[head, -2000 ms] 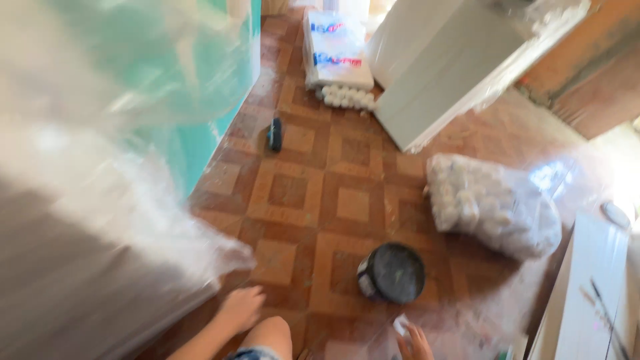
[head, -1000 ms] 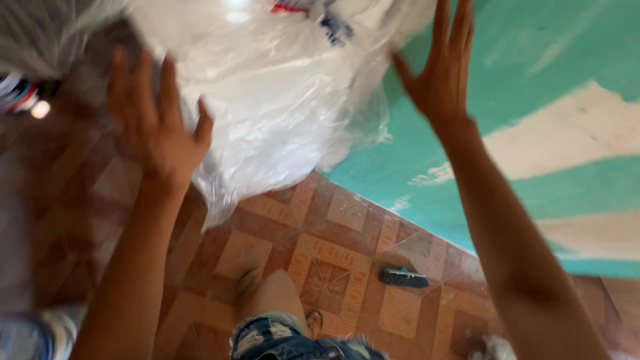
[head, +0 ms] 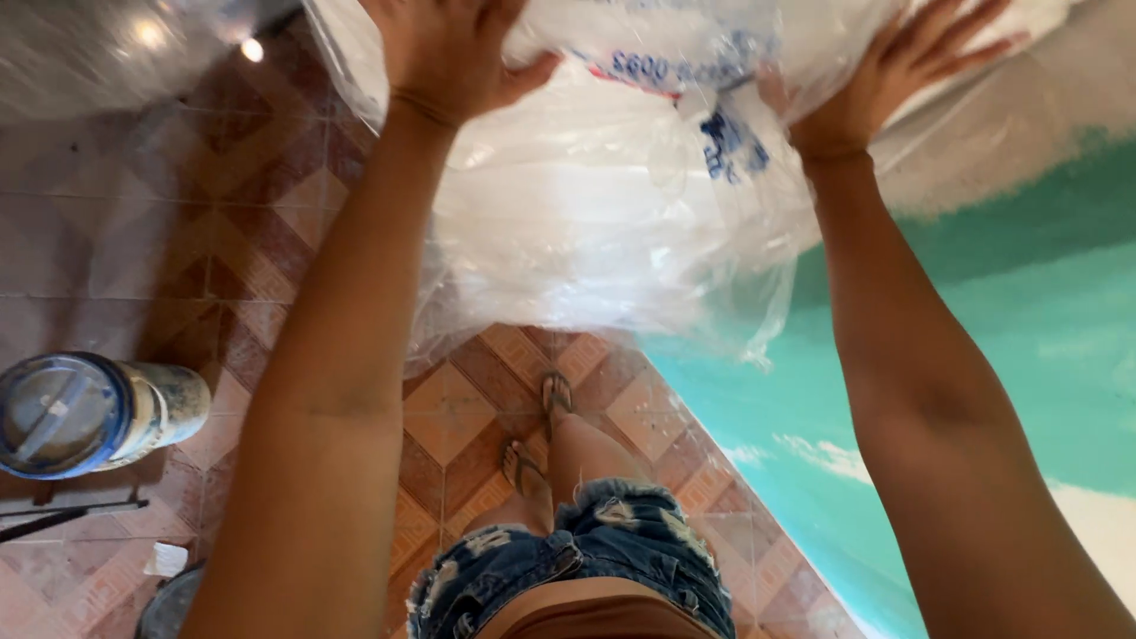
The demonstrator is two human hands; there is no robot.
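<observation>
A large white pack in clear plastic film (head: 577,213), bearing blue and red print, fills the upper middle of the view. My left hand (head: 461,53) lies against its upper left part, thumb spread; its fingertips are cut off by the top edge. On the pack's upper right side is my right hand (head: 887,80), fingers spread over the film. Whether either hand grips the pack cannot be told. Loose film hangs from the lower right corner of the pack.
A green and beige painted wall (head: 976,355) runs along the right. On the tiled floor (head: 453,408) at left stands a blue-lidded bucket (head: 67,413), with a dark thin tool (head: 71,515) and part of another round container (head: 173,608) below it. Plastic-covered material (head: 133,53) lies upper left.
My arms reach further up in the view, and both hands are now over the plastic-wrapped pack. Two seconds ago they were low near my legs. The view has swung strongly.
</observation>
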